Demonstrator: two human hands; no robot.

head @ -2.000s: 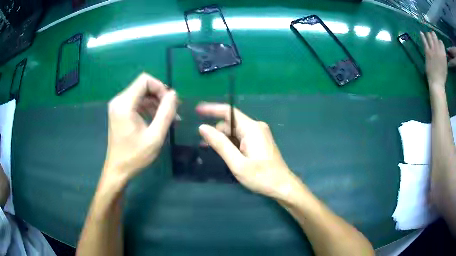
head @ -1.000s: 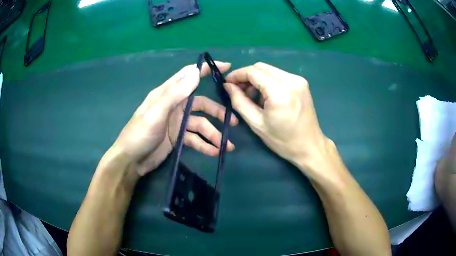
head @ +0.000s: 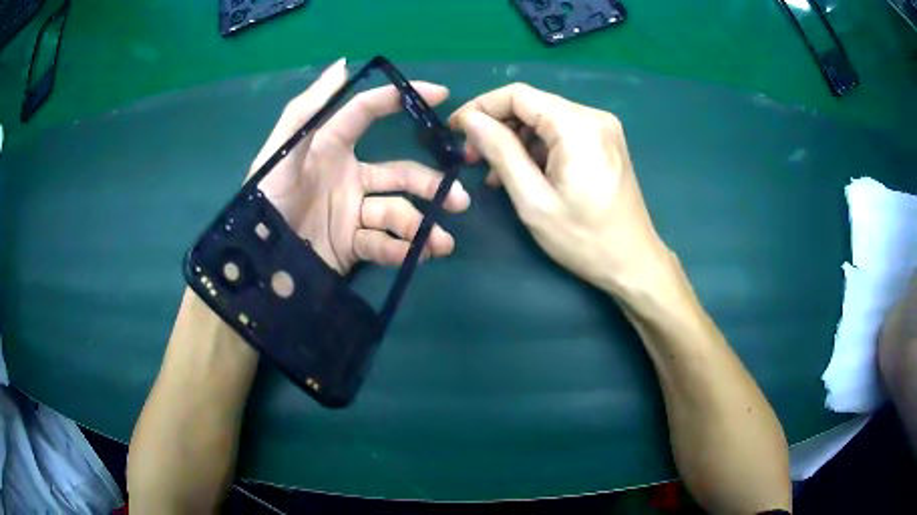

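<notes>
A black phone middle frame [head: 292,302] is held up above the dull green mat, tilted, with its solid end plate at the lower left and its narrow end at the top. My left hand [head: 337,191] is behind the frame, palm showing through the window, with several fingertips on the right-hand rail. My right hand [head: 573,181] has its thumb and forefinger pinched together at the right corner of the frame. Whether a small part sits between these fingertips cannot be seen.
More black frames lie along the far green strip, at left [head: 42,75], upper left [head: 259,12], upper middle [head: 568,15] and right [head: 830,55]. White cloths [head: 870,292] lie at the right edge. Part of another person's arm [head: 900,342] shows there.
Since one second ago the frame has turned to face me more, its solid plate swinging left and up. Since two seconds ago my right fingers have closed at the corner, and the view has tipped downward.
</notes>
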